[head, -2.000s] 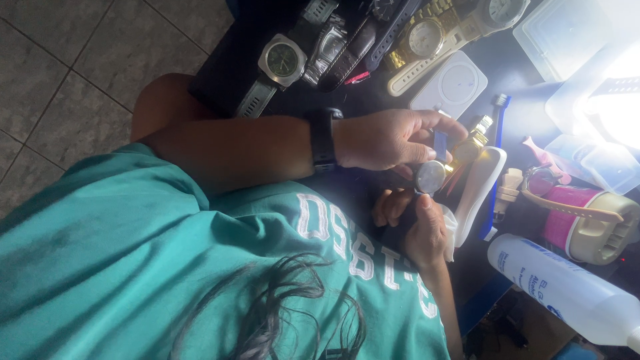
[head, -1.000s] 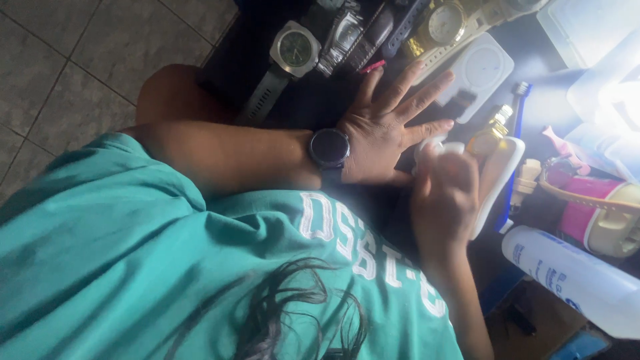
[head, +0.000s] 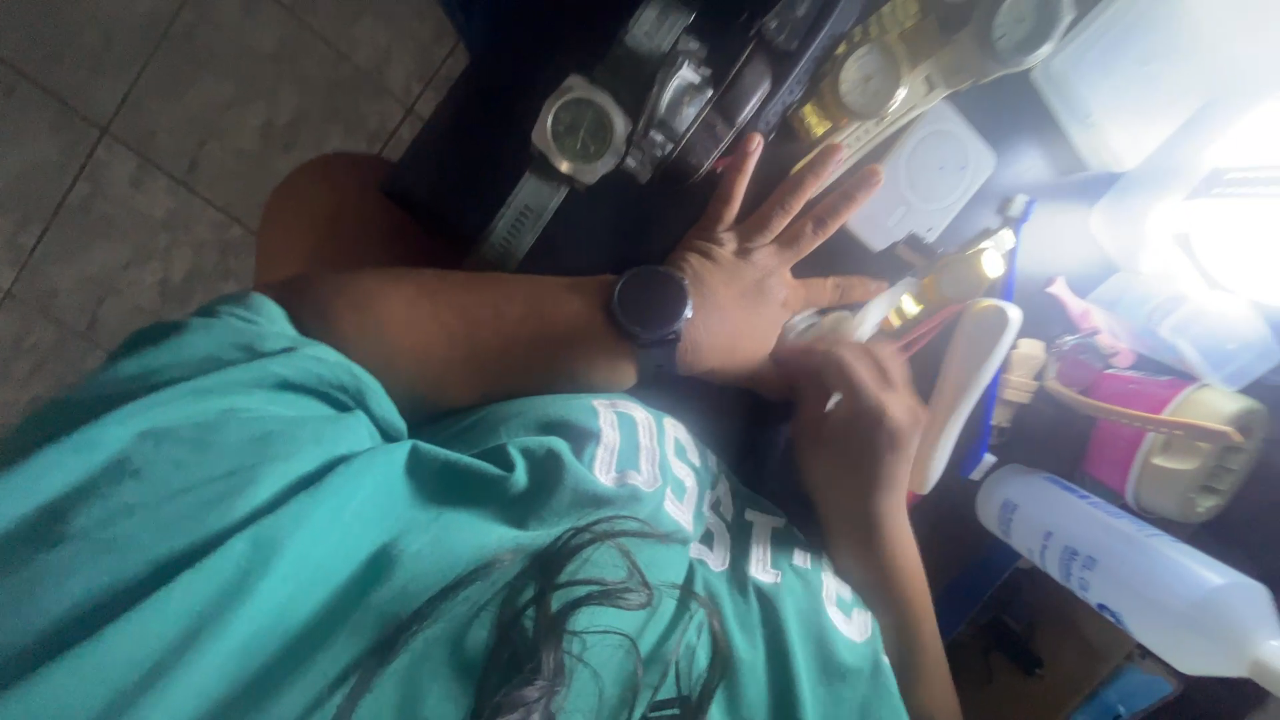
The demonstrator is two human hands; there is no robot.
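My left hand, a black smartwatch on its wrist, is spread palm down with the fingers apart. Beside its lower edge my right hand is bent and blurred by motion; a small white tip shows at its fingers, but what it grips is unclear. Between the hands lies a round silvery object, partly covered, with a white strip next to it. Just right of them are a small bottle of golden liquid and a long white-edged object.
Several wristwatches, one with a grey case and one gold, lie along the top. A white square pad is near my left fingertips. At right are a long blue object, a pink and cream container, a white bottle and a bright lamp.
Two seconds ago both hands were at a wristwatch, my left fingers bent. Since then my left hand has turned palm down and spread. My right hand has moved up against it.
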